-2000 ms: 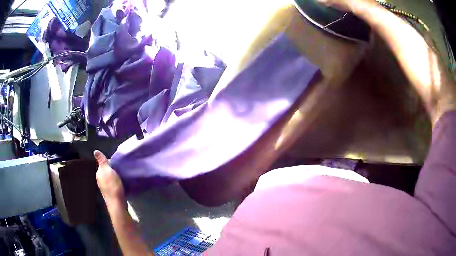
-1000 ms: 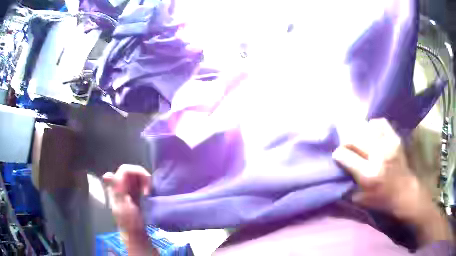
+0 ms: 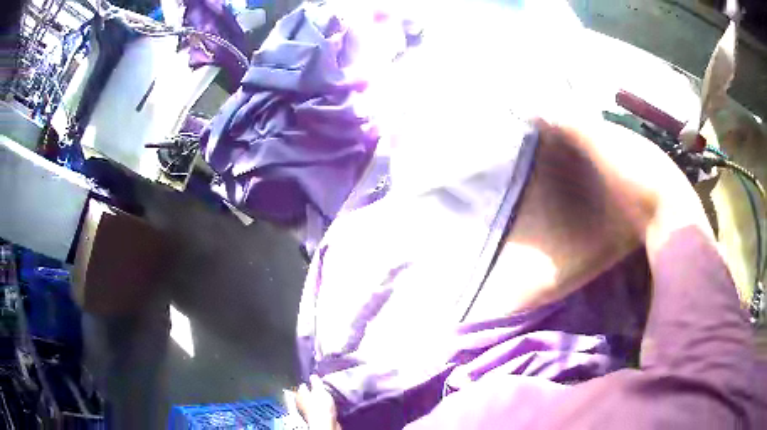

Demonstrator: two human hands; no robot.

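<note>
The purple garment [image 3: 378, 277] lies over the tan pressing board [image 3: 563, 243], washed almost white by glare. A dark strip runs along its right edge. My left hand [image 3: 315, 407], small at the bottom, holds the garment's lower left edge. My right hand [image 3: 589, 164] reaches over the board at the strip's upper end; it is blurred and bleached by sun, so its fingers and any grip are unclear. The steam iron's dark red handle [image 3: 647, 113] shows at the far right, apart from my right hand; glare hides part of the iron.
A crumpled purple garment pile [image 3: 286, 126] lies beyond the board. A blue plastic crate [image 3: 227, 416] is on the floor at the bottom, with a brown cardboard box [image 3: 126, 260] to the left. Hose and cord [image 3: 744, 180] hang at the right edge. More purple cloth gathers against my body.
The raised garment has come down over the board, showing its dark-edged strip. My left hand has moved down and right; my right hand has moved up and away. The iron handle has come into view.
</note>
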